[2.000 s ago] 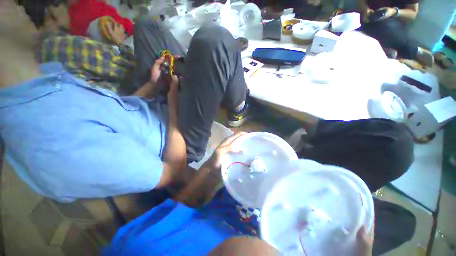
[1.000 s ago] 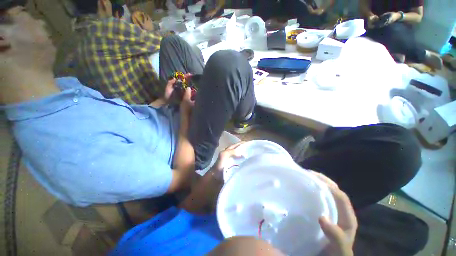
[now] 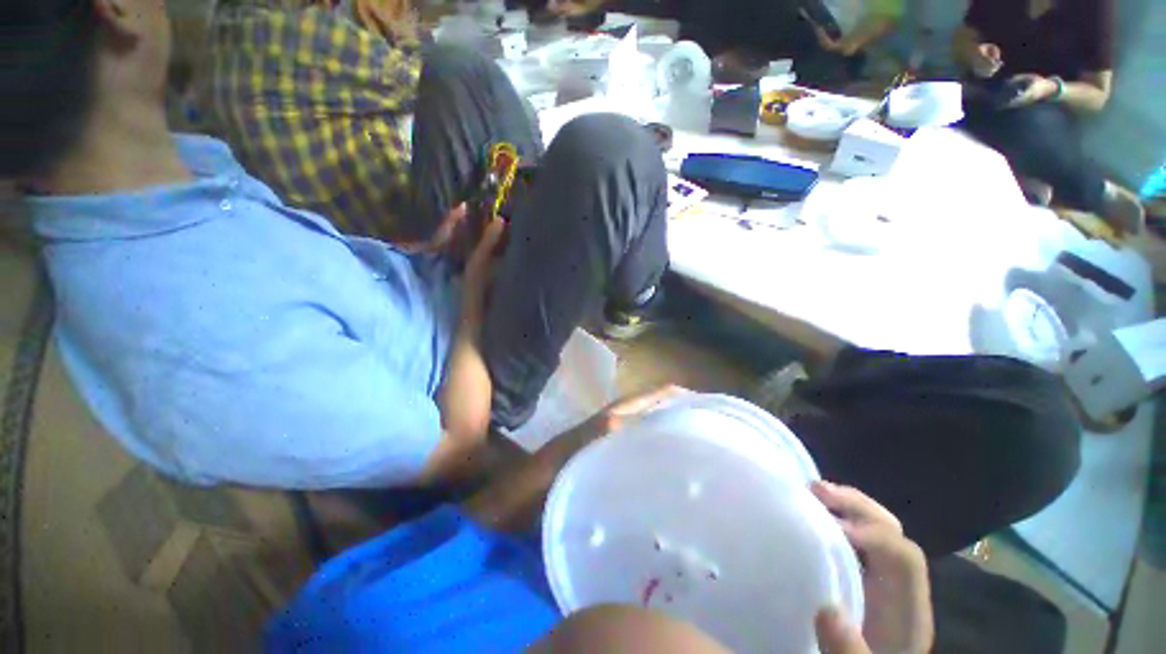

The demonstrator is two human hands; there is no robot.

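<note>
A round white plastic shell [image 3: 716, 511] faces me at the bottom centre, with small raised dots and a short red wire [image 3: 650, 592] near its middle. A second rim shows close behind its upper right edge, so two shells seem stacked. My right hand [image 3: 882, 575] grips the right rim, thumb on the front and fingers behind. My left hand [image 3: 646, 406] is at the top left rim, mostly hidden behind the shell. The bottom of the shell is partly covered by my arm or knee.
A neighbour in a light blue shirt [image 3: 243, 307] sits close at left, holding yellow and red wiring [image 3: 503, 176]. A low white table [image 3: 818, 281] ahead carries a dark blue case [image 3: 749, 175], white boxes and round parts. My black trouser leg [image 3: 946, 434] is at right. Other people sit beyond.
The front shell has moved left over the other shell, which now shows only as a rim behind it. The neighbour's wiring bundle is held higher.
</note>
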